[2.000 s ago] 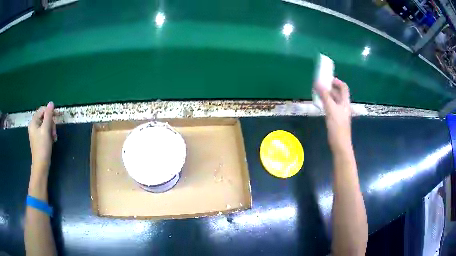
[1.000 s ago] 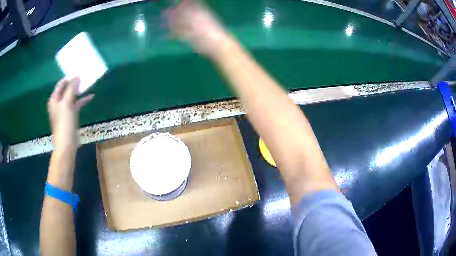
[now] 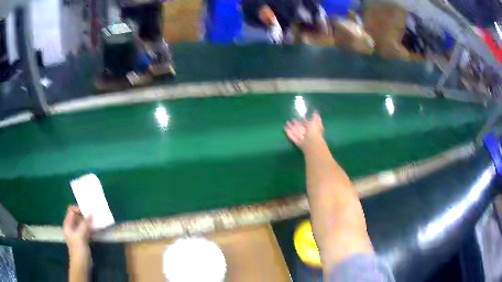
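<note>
My left hand (image 3: 78,227) holds a white flat pad (image 3: 92,200) at its lower corner, over the near side of the green conveyor belt. My right hand (image 3: 306,131) is stretched over the middle of the belt, fingers apart, with nothing seen in it. The round white top of the tin (image 3: 194,261) sits in the cardboard tray (image 3: 250,248); both are cut off by the lower edge. A yellow round lid (image 3: 306,243) lies right of the tray, partly hidden by my right forearm.
The green belt (image 3: 220,143) crosses the view, with a speckled bench edge rail (image 3: 220,220) on its near side and a pale rail (image 3: 264,86) beyond. Past it are blurred people and clutter. The dark glossy worktop (image 3: 407,220) lies at the right.
The view has tilted up, showing the area beyond the belt. The pad has passed from my right hand to my left. My right hand is now open over the belt, further right than one second ago.
</note>
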